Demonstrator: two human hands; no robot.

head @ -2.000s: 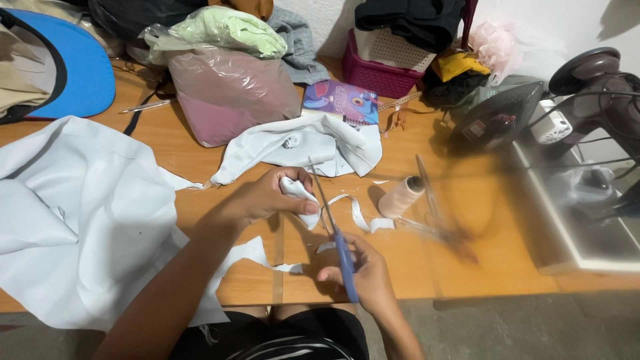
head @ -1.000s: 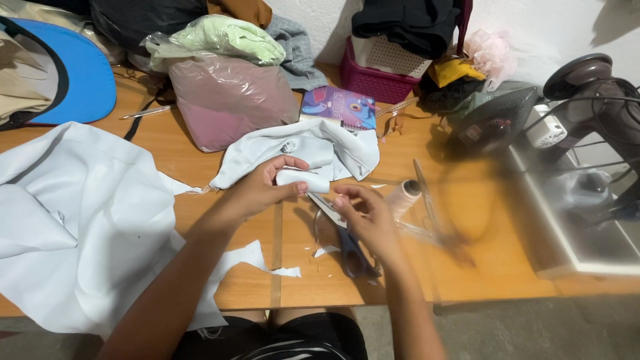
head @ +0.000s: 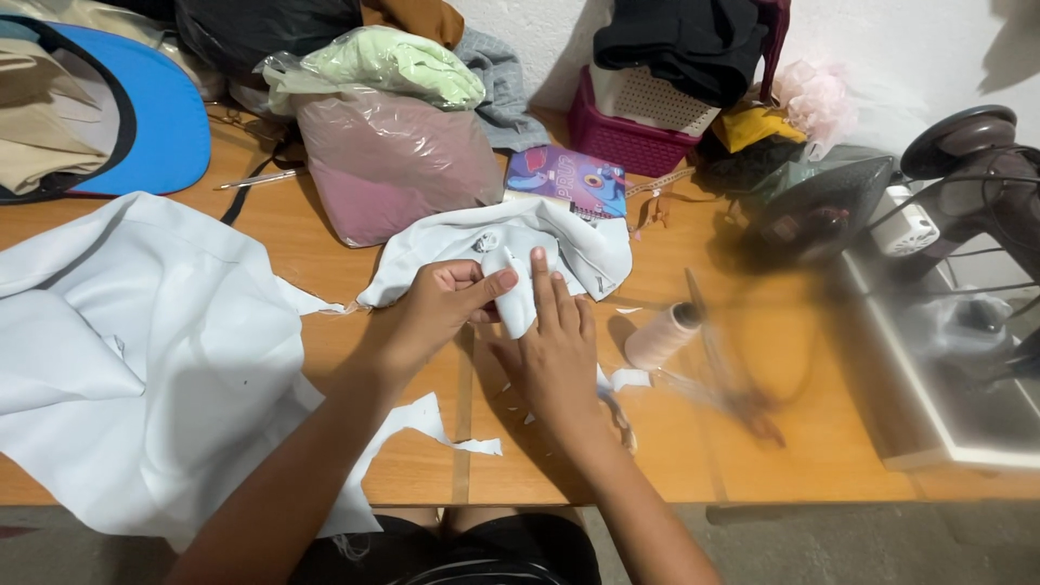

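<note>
A small white fabric piece (head: 517,302) is pinched between the thumb and fingers of my left hand (head: 443,305). My right hand (head: 562,349) lies against the same piece from the right, its fingers extended; whether it grips the piece I cannot tell. Behind both hands a larger white cloth (head: 581,244) lies crumpled on the wooden table. A wide sheet of white fabric (head: 219,357) spreads over the left side and hangs past the front edge. To the right of my right hand is a spool of pale pink thread (head: 662,335). Scissors are mostly hidden beneath my right forearm.
Orange-handled scissors (head: 756,418), blurred, lie right of the spool. A clothes iron (head: 821,215) and a sewing machine (head: 975,187) stand at the right. Toward the back are a blue cap (head: 166,110), a bagged pink bundle (head: 398,162), a notebook (head: 569,180) and a magenta basket (head: 626,134).
Two seconds ago my right hand held the blue-handled scissors; one second ago they lay on the table beneath that hand. My right hand has since moved up to the small piece in my left.
</note>
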